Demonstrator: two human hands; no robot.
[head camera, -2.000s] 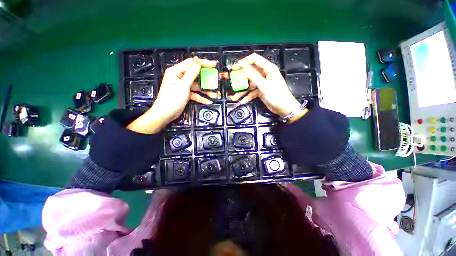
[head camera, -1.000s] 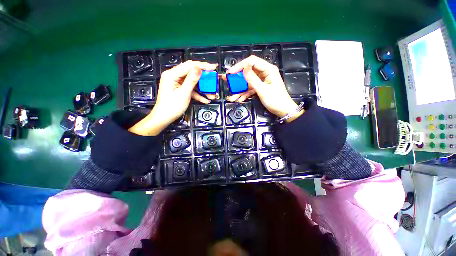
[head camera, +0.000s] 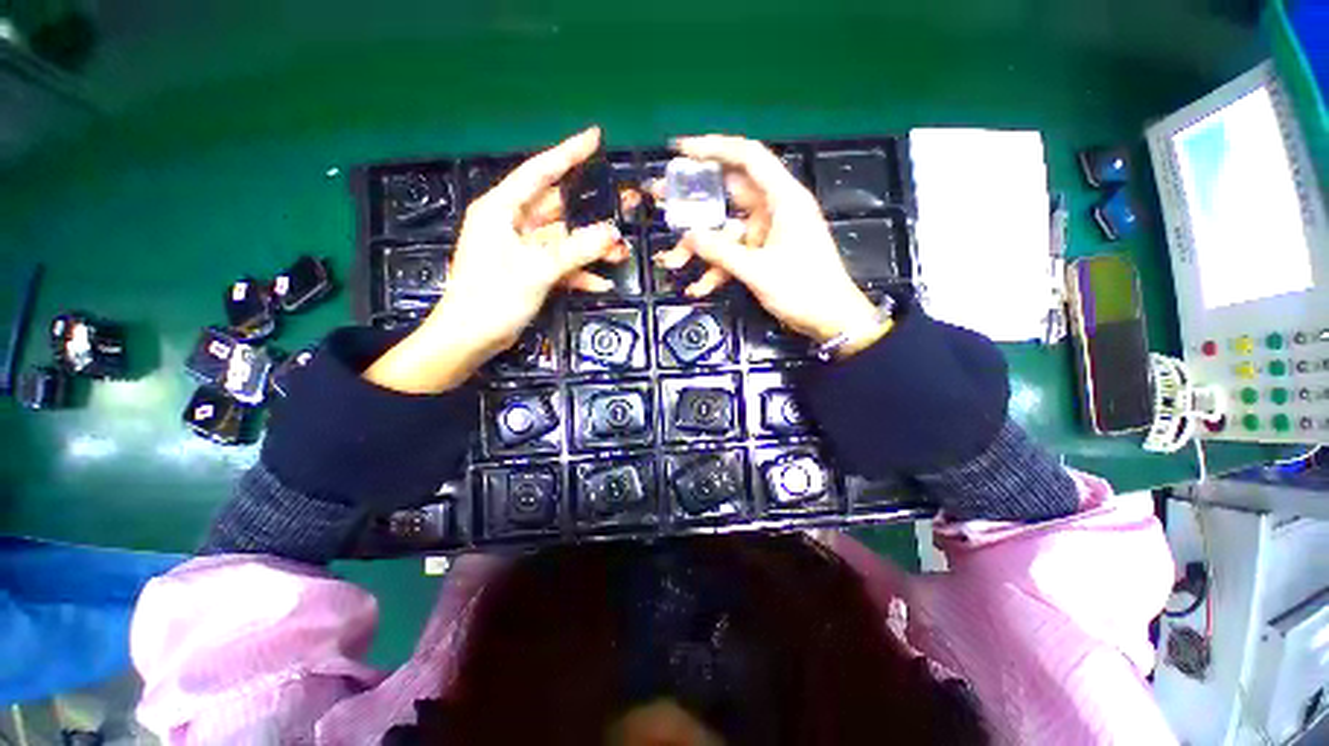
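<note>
My left hand holds a black camera unit between thumb and fingers above the upper middle of the tray. Its face is dark. My right hand holds a second unit beside it, a small gap apart; its face looks pale grey-white. Both hands are above the black blister tray. Its lower pockets hold black units with round rings, such as one camera unit. My hands and sleeves hide some pockets.
Loose black units lie left of the tray, with a thin dark stick farther left. Right are a white paper sheet, two blue-edged units, a smartphone, a white coiled cable and a bench tester.
The two held units' faces have gone from green to blue, and now look dark on the left and pale on the right. Both units have been turned in my fingers.
</note>
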